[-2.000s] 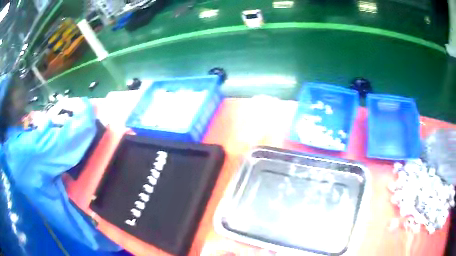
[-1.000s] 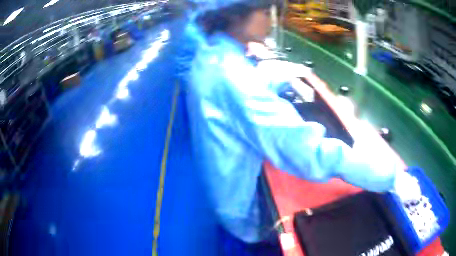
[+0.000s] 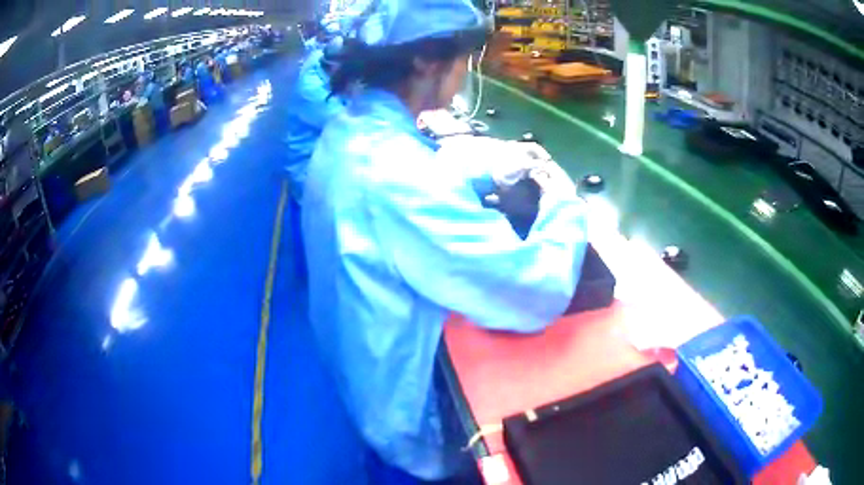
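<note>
Neither of my hands is in view. A black tray lies on the red mat at the lower right, cut off by the bottom edge. A short row of small white parts stands in it near the bottom edge. A blue tote full of white parts stands right beside the tray.
A person in a blue smock and cap sits close by at the bench, gloved hands over dark trays. The red mat runs between that person and the black tray. A blue floor lies left, a green floor right.
The view has swung from the bench to the left, so the steel tray and small blue bins have left the picture. The neighbouring person's arm has drawn back from the blue tote.
</note>
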